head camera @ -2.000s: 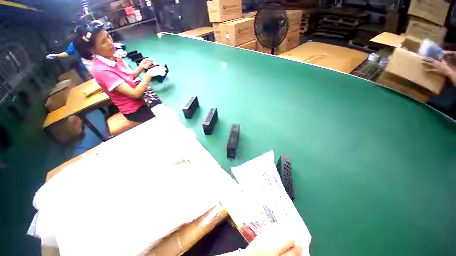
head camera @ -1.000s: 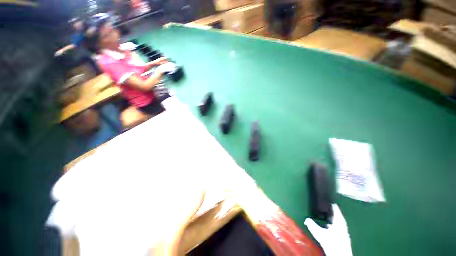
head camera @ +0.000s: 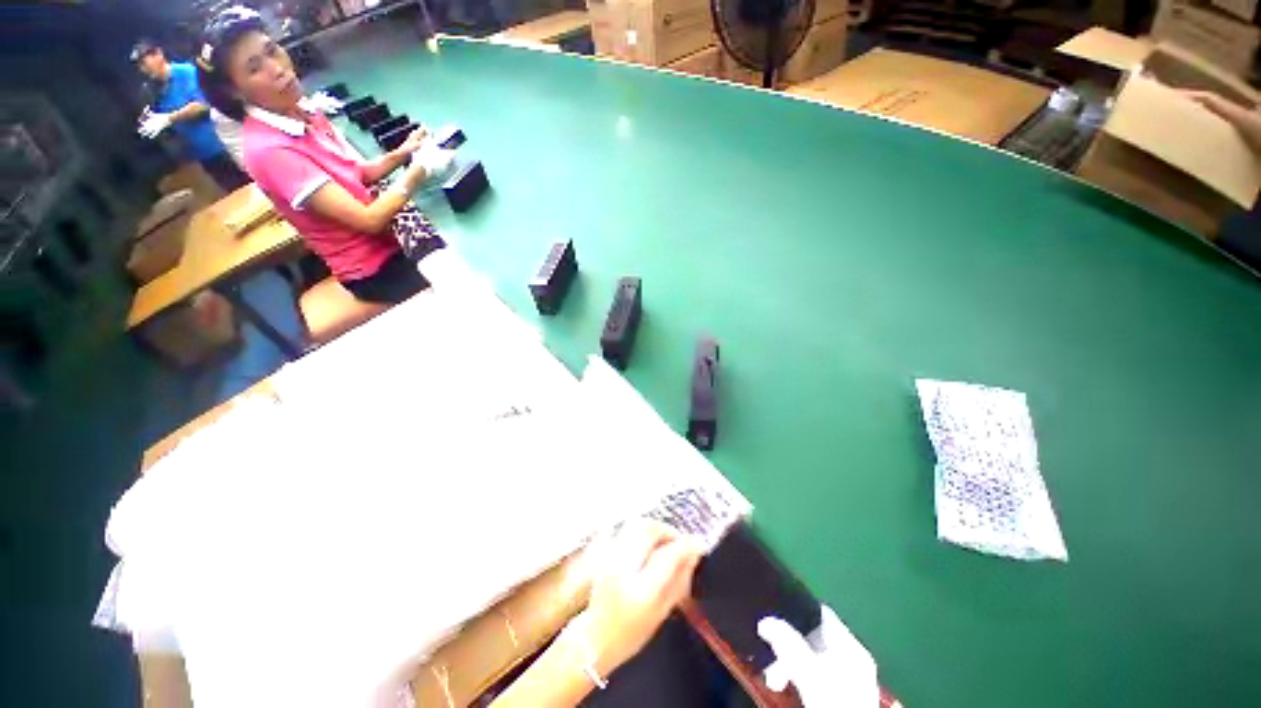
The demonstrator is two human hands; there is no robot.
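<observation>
My left hand (head camera: 639,588), bare, holds the open end of a bubble bag (head camera: 692,509) at the front edge of the bag heap. My right hand (head camera: 827,661), in a white glove, grips a black unit (head camera: 754,588) whose far end meets the bag's mouth; how far it is inside I cannot tell. Three black units (head camera: 704,394) stand in a row on the green belt ahead. A filled bubble bag (head camera: 993,470) lies on the belt to the right. The stack of empty bubble bags (head camera: 346,484) covers the side table, overexposed.
The green belt (head camera: 830,249) curves ahead. A person in pink (head camera: 332,194) handles black units at the belt's left side; another in blue (head camera: 194,111) is behind. An open carton (head camera: 1189,125) with a person's hand stands across the belt. A fan (head camera: 768,35) stands beyond.
My right hand has lifted the nearest black unit off the belt and brought it left to the heap. My left hand now holds a bag at it. The filled bag on the belt stays in place.
</observation>
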